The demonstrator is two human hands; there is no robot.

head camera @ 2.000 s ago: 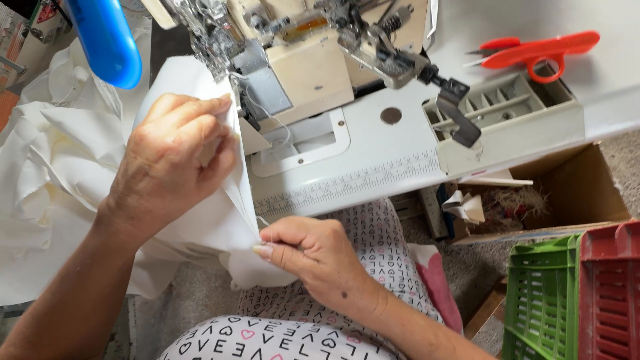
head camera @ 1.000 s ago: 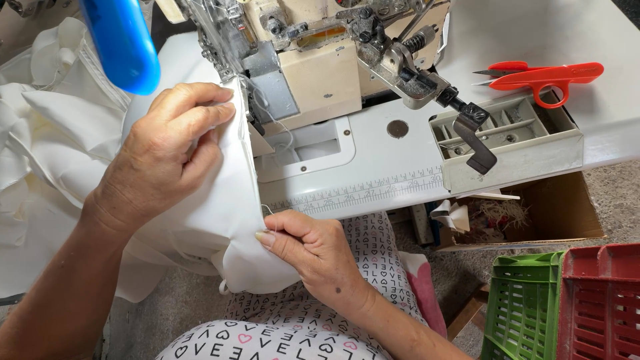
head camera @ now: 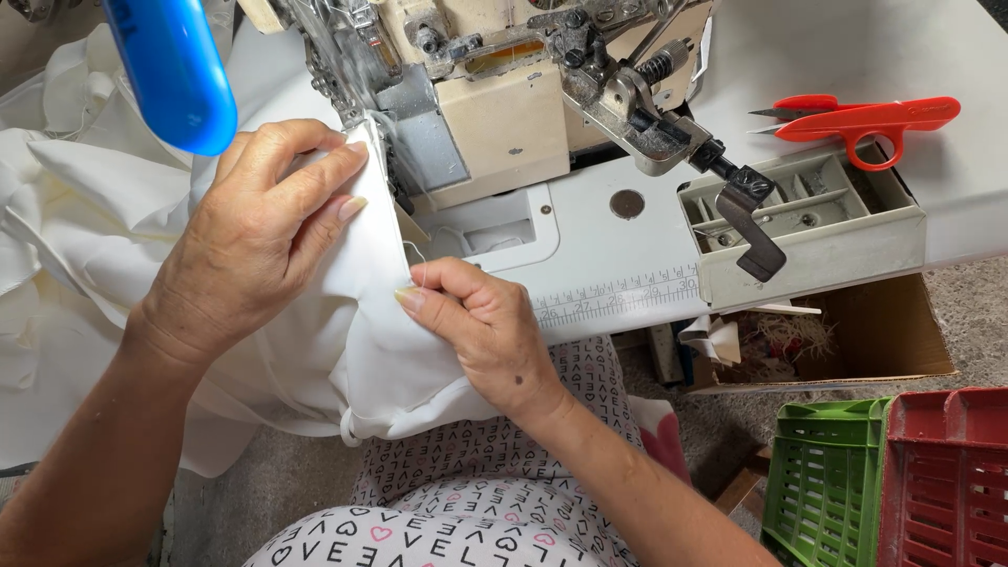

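Observation:
White fabric point(head camera: 386, 339) lies under the needle area of an industrial sewing machine point(head camera: 504, 118) and hangs down at the left and over the lap. My left hand point(head camera: 260, 228) rests on the fabric close to the presser foot, its thumb and fingertips pressing near the edge. Farther down the same edge, my right hand point(head camera: 488, 331) pinches the fabric between thumb and forefinger. A loose thread shows at the right fingertips. The presser foot itself is mostly hidden by the machine parts and the fabric.
Red-handled thread snips point(head camera: 874, 122) lie on the table beside a compartment tray point(head camera: 819, 252). A blue rounded object point(head camera: 177, 79) hangs at upper left. Below the table are a cardboard box point(head camera: 882, 339) with scraps, a green crate point(head camera: 823, 480) and a red crate point(head camera: 945, 480). A printed ruler edges the table.
The fabric edge between the hands has become shorter, and my right hand is nearer to the machine's sewing area. Both hands keep their contact with the fabric.

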